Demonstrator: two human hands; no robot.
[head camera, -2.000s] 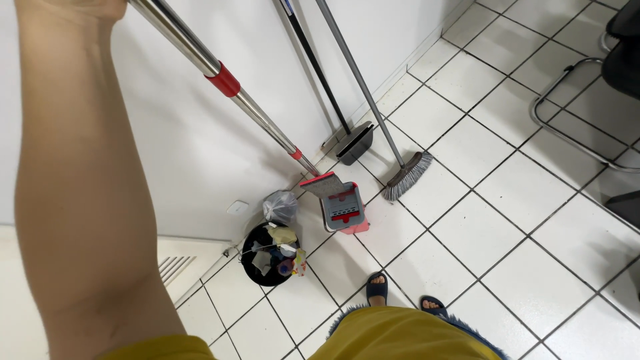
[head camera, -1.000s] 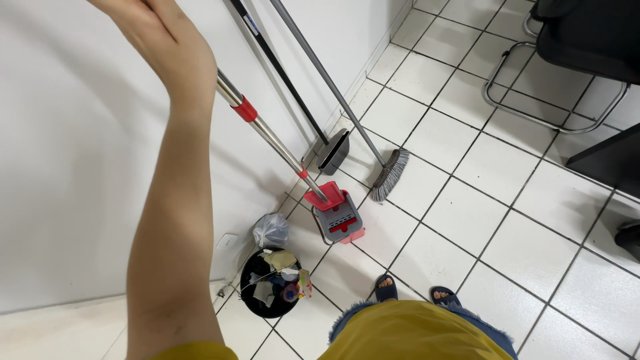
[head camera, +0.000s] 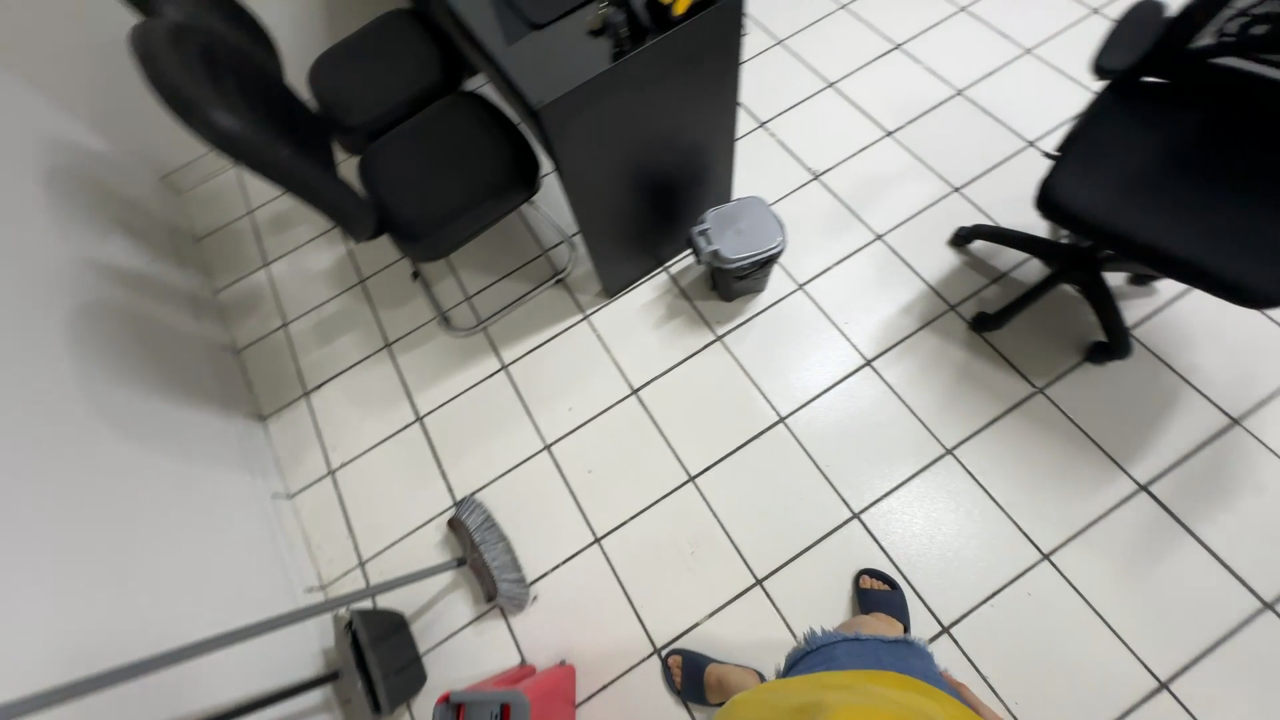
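Note:
My left hand is out of view. A sliver of skin at the bottom edge, beside my denim shorts (head camera: 860, 652), looks like part of my right hand or arm (head camera: 972, 694); whether it holds anything is hidden. At the lower left, a broom (head camera: 490, 555) with grey bristles rests on the tiles, its long grey handle running to the left edge. Next to its head is a dark long-handled dustpan (head camera: 385, 660). A red and grey mop bucket (head camera: 540, 690) is cut off by the bottom edge.
A small grey-lidded bin (head camera: 742, 235) stands against a black desk (head camera: 650, 150). Black chairs (head camera: 450, 175) are left of the desk, and a wheeled office chair (head camera: 1170, 190) is at the right. A white wall (head camera: 120, 400) borders the left side.
The view has swung right, toward the desk and chairs. The raised arm seen earlier is out of view, as are the mop's steel handle and the black waste bin.

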